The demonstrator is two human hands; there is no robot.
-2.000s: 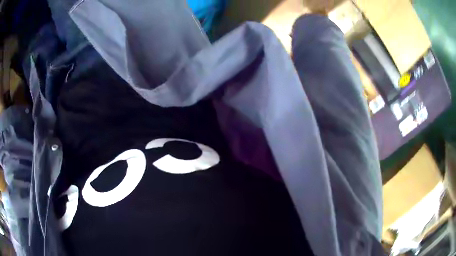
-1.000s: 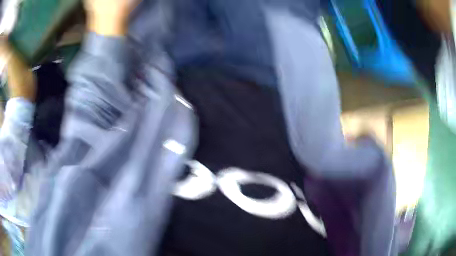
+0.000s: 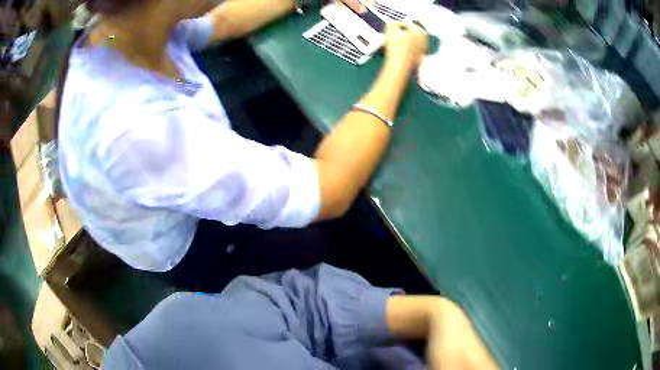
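My left hand (image 3: 457, 340) is at the bottom edge, below a grey-blue sleeve. It is blurred and its fingers are cut off, so what it holds, if anything, cannot be seen. It is over the near edge of the glossy green bench (image 3: 449, 188). My right hand is out of the picture. On the bench, a crumpled clear plastic bag (image 3: 579, 173) with brown showing through lies at the right. A dark navy packet (image 3: 504, 128) lies beside it, near a pale heap in plastic (image 3: 517, 76).
A person in a pale shirt (image 3: 166, 159) sits at the left, one arm reaching over the bench. That person's hands hold a white panel with a dark window (image 3: 354, 25) by a sheet with black marks (image 3: 334, 43). Cardboard boxes (image 3: 36, 188) stand at the far left.
The view has swung up and left from my black shirt and sleeves to the neighbour and the bench. The carton seen earlier is out of view; my left forearm now shows at the bottom.
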